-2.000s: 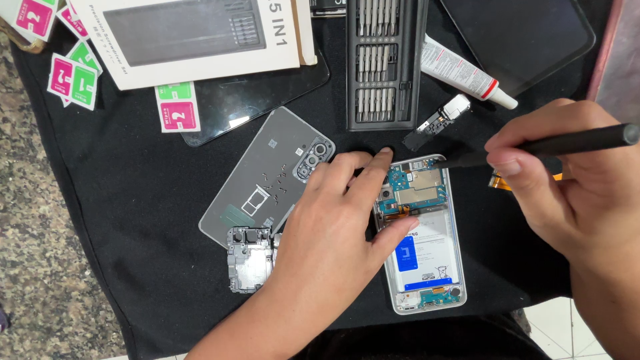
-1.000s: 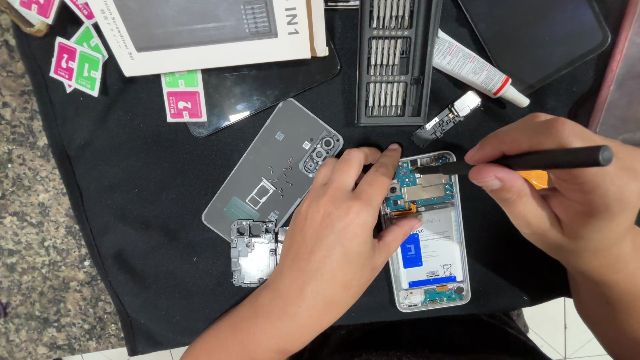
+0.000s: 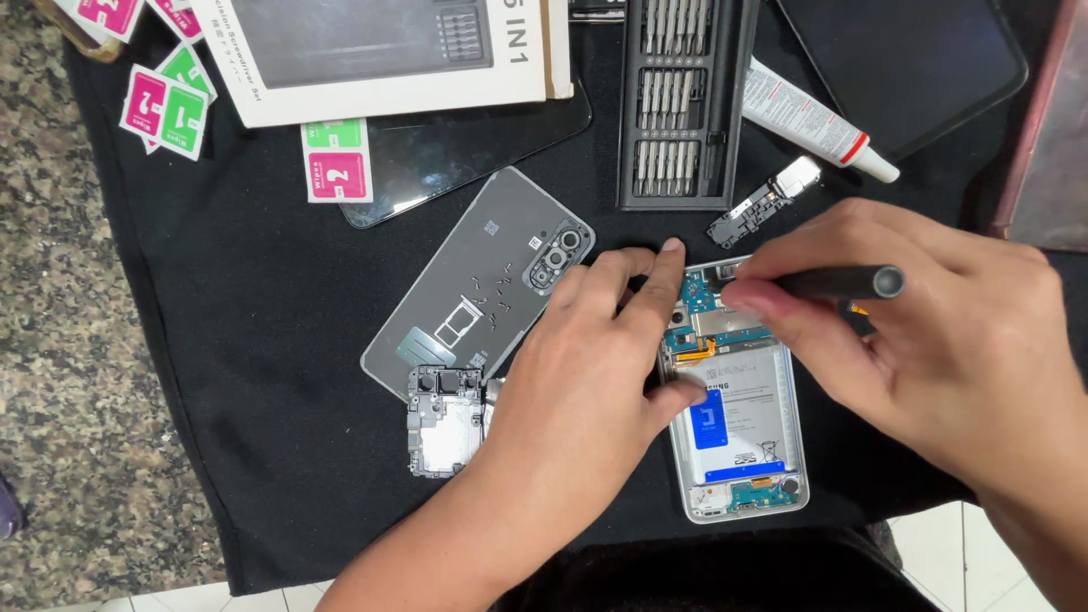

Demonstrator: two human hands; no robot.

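Note:
An opened smartphone (image 3: 799, 459) lies on the black cloth, its battery (image 3: 748, 416) and blue circuit board (image 3: 699, 293) exposed. My left hand (image 3: 586, 348) rests along its left edge, thumb over the battery's side and fingers at the upper left. Between thumb and fingers my right hand (image 3: 884, 306) holds a black pen-like tool (image 3: 841, 282) over the top of the board; the fingers hide its tip. Left of my left hand is a grey phone back cover (image 3: 442, 263) with small screws (image 3: 501, 293) and a SIM tray (image 3: 459, 321) on it. A plastic inner frame (image 3: 442, 421) overlaps its lower end.
A screwdriver bit case (image 3: 629, 127), a white tube (image 3: 807, 119) and a small phone module (image 3: 761, 204) lie above the opened phone. A white box (image 3: 382, 106) overlaps a dark glass panel (image 3: 476, 157) at upper left, near wipe packets (image 3: 166, 110). Another dark panel (image 3: 918, 68) is at upper right.
My right hand has changed its hold and angle on the black tool and sits closer over the top of the board. My left hand has stayed on the phone's left side.

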